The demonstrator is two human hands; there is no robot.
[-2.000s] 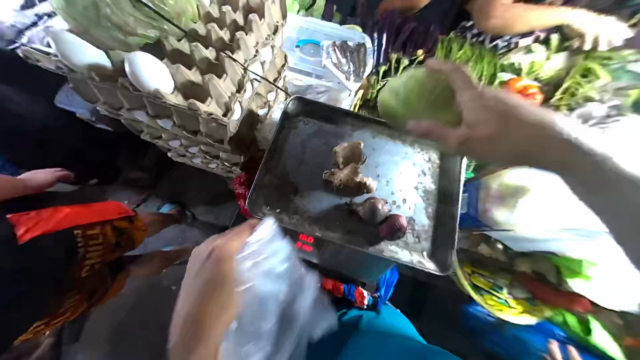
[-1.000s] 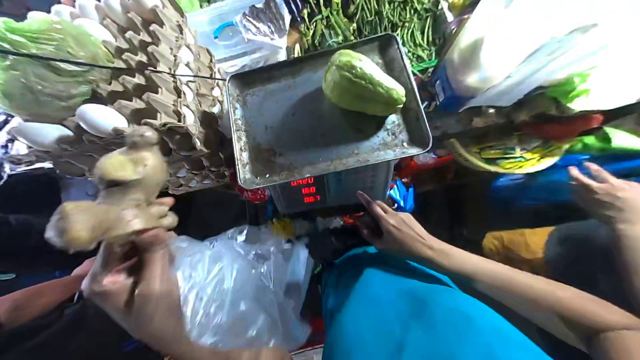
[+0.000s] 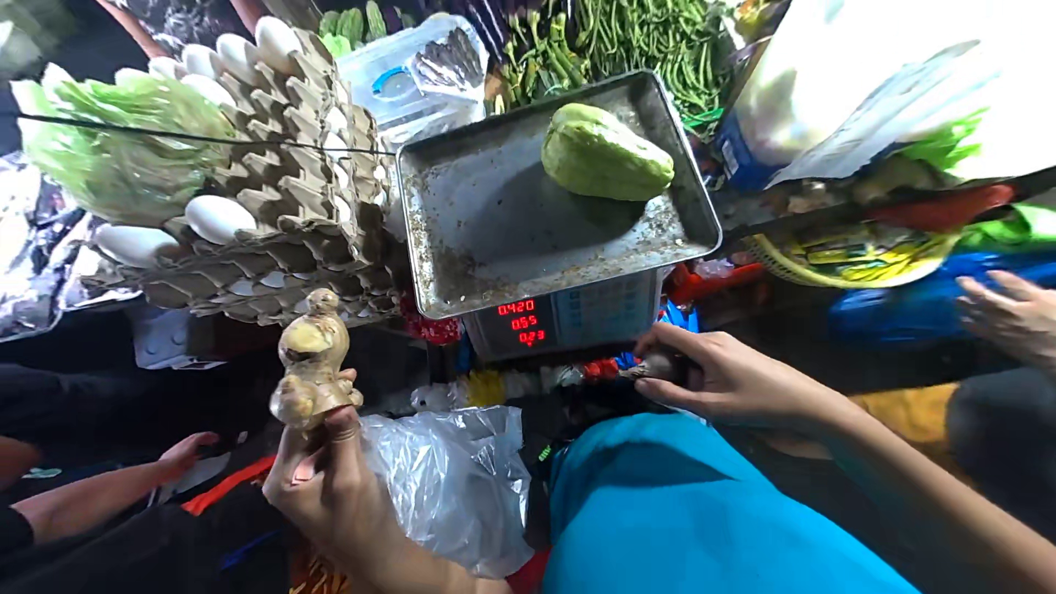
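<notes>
My left hand point(image 3: 330, 470) grips a knobbly piece of ginger root point(image 3: 313, 363), upright, left of the scale; a clear plastic bag point(image 3: 450, 487) hangs beside that hand. My right hand point(image 3: 709, 371) holds a small onion or shallot point(image 3: 657, 368) between thumb and fingers, just below the scale's right front. A green chayote point(image 3: 606, 154) lies on the right part of the worn metal tray point(image 3: 495, 223). Under the tray, the digital scale point(image 3: 610, 309) shows lit red figures.
Stacked egg cartons point(image 3: 276, 173) with eggs and wrapped lettuce point(image 3: 124, 140) stand at left. Green beans point(image 3: 660, 49) and a lidded plastic container point(image 3: 404, 74) lie behind the tray. A yellow basket point(image 3: 858, 280) is at right. Other people's hands point(image 3: 1015, 313) are at both sides.
Two seconds ago the ginger and onions lay on the tray and the chayote was in my right hand. Now the chayote is on the tray, the ginger in my left hand. The scale's figures have changed.
</notes>
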